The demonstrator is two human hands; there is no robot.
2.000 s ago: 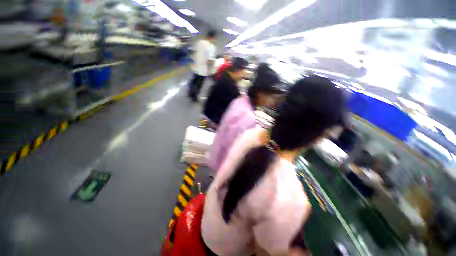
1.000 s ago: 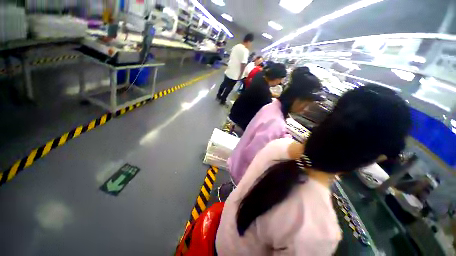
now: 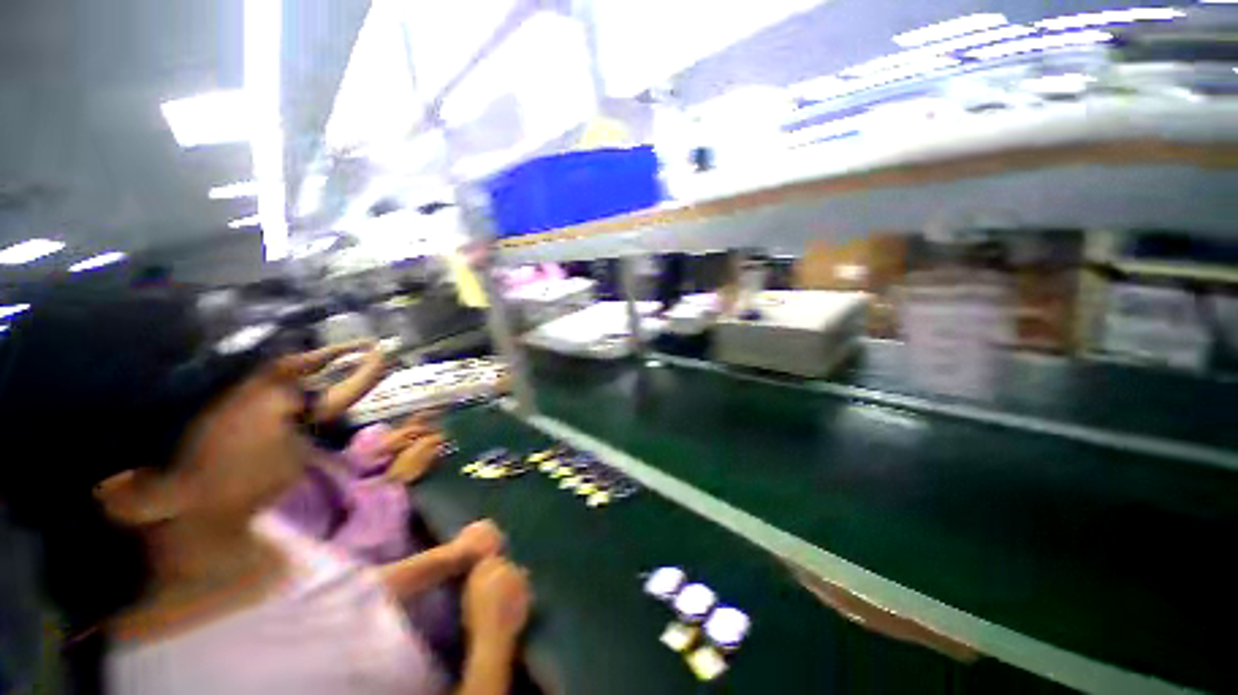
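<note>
Neither of my hands is in view. Nearest in front of me on the green bench (image 3: 584, 597), three smartwatch units (image 3: 695, 602) lie in a slanting row, their displays bright white. Small yellowish-silver batteries (image 3: 706, 663) lie beside them on the near side. Farther left, two groups of watch units (image 3: 581, 475) with yellow-edged pieces lie on the bench. The picture is blurred, so finer details and leads cannot be made out.
A pink-clad neighbour (image 3: 272, 597) sits close at the left, with other workers beyond. A pale raised strip (image 3: 733, 519) with a torn brown patch (image 3: 869, 604) runs along the bench. Behind are a beige box (image 3: 790, 333) and a shelf (image 3: 923, 163) with a blue bin (image 3: 573, 190).
The view has swung right, from the aisle and neighbours' backs to the bench. The three white-lit units, the beige box and the shelf front now show; the floor and the standing person are out of view.
</note>
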